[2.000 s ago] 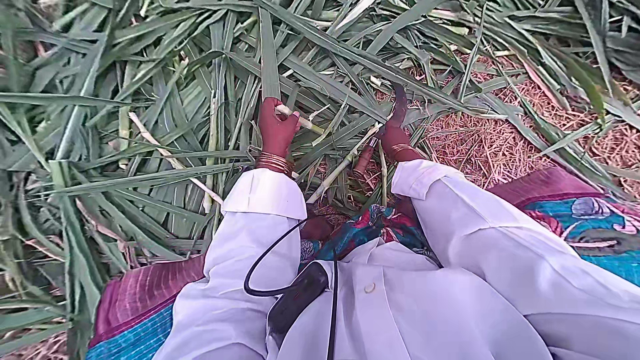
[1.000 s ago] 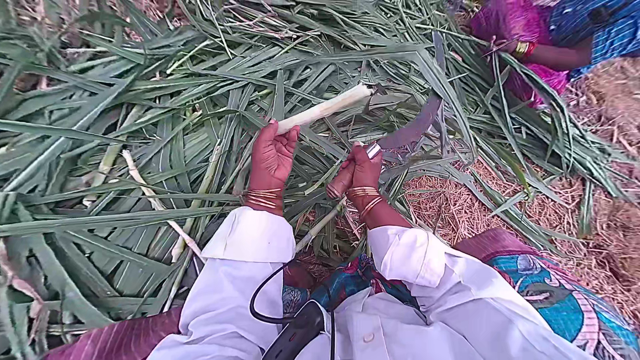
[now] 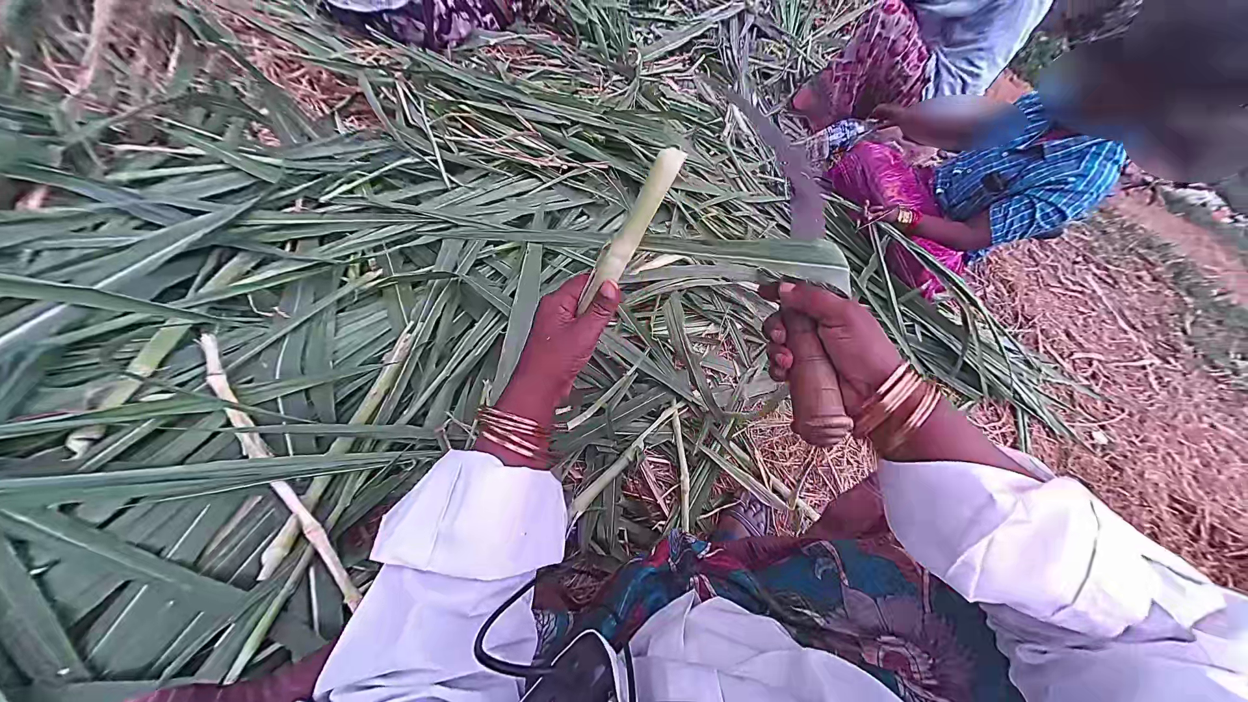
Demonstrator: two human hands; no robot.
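Observation:
My left hand [image 3: 565, 336] is closed around a pale green cut stalk [image 3: 639, 214], whose trimmed end points up and away from me. My right hand [image 3: 829, 341] grips the wooden handle [image 3: 815, 385] of a sickle, with a long green leaf crossing just above the fist. The sickle's dark curved blade [image 3: 801, 185] extends forward, to the right of the stalk and apart from it; its far end is blurred against the leaves. Beneath both hands lies a heap of long green leaves and stalks [image 3: 390, 283].
At the upper right, a co-worker in a blue checked garment [image 3: 1033, 175] sits beside the heap, with another person behind. Part of another person's patterned clothing [image 3: 444, 19] shows at the top. Dry straw [image 3: 1121, 341] covers the ground on the right. A bare dry stalk [image 3: 253, 444] lies at left.
The held stalk has swung from slanting right to pointing more upward. My hands are farther apart than a second ago. The view has tilted up, showing more of the people.

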